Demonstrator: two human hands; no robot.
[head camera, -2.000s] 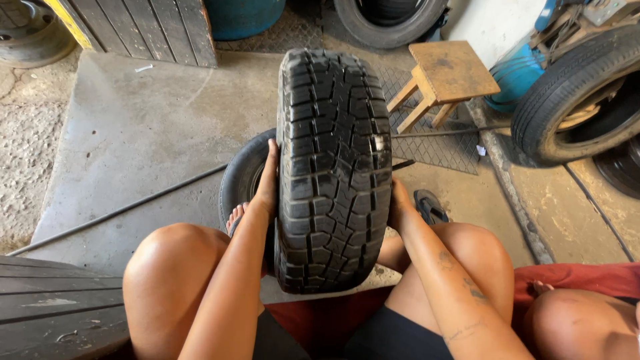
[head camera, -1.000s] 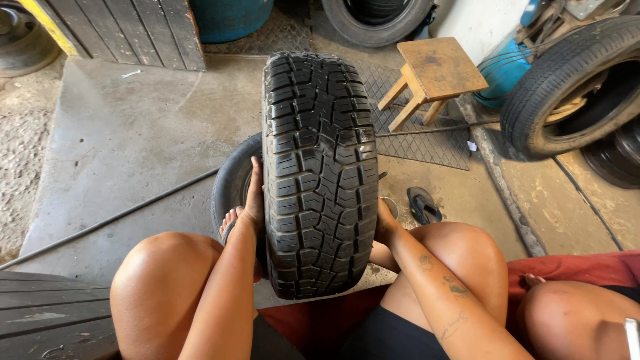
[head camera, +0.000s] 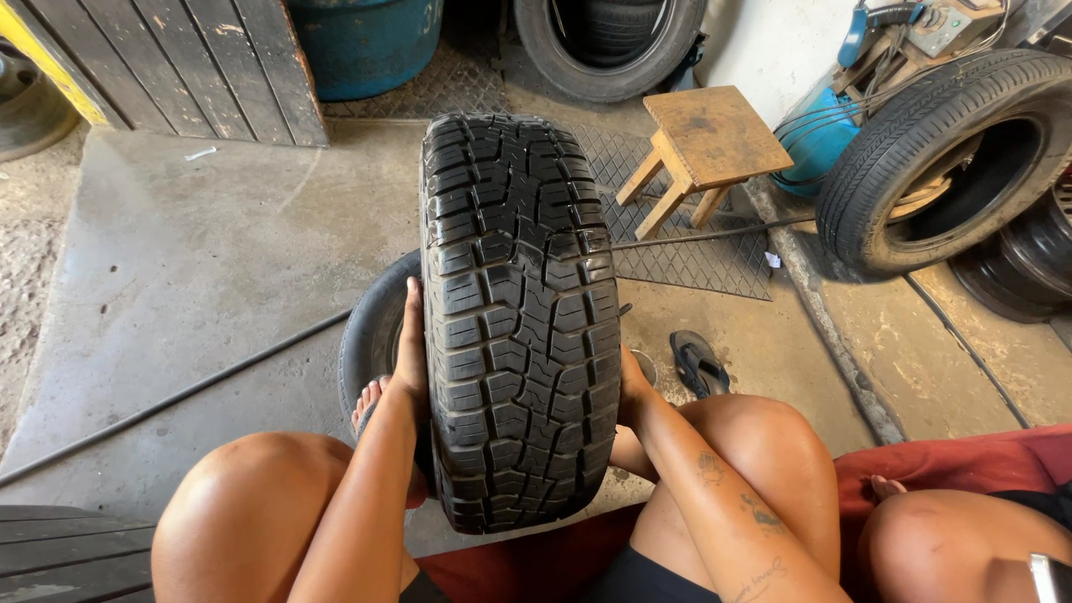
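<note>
A black tyre with a blocky tread (head camera: 523, 327) stands upright between my knees, its tread facing me. My left hand (head camera: 411, 347) presses flat on its left sidewall, the fingers pointing up. Against the right sidewall lies my right hand (head camera: 634, 381), its fingers mostly hidden behind the tyre. The upper tread looks dark and shiny, the lower part duller. Behind and to the left, a second tyre (head camera: 362, 335) lies low on the floor, partly covered by the first and by my foot.
A wooden stool (head camera: 718, 134) stands beyond on a diamond-patterned mat (head camera: 695, 266). At right a tyre (head camera: 946, 159) leans near a blue container (head camera: 816, 142). A hose (head camera: 193, 385) crosses the floor. A black flip-flop (head camera: 699, 364) lies right of the tyre. Another person's knee (head camera: 946, 536) is at lower right.
The shiny patches on the tread sit differently, and a pale spot seen on the right of the tread two seconds ago no longer shows. Both hands stay on the sidewalls.
</note>
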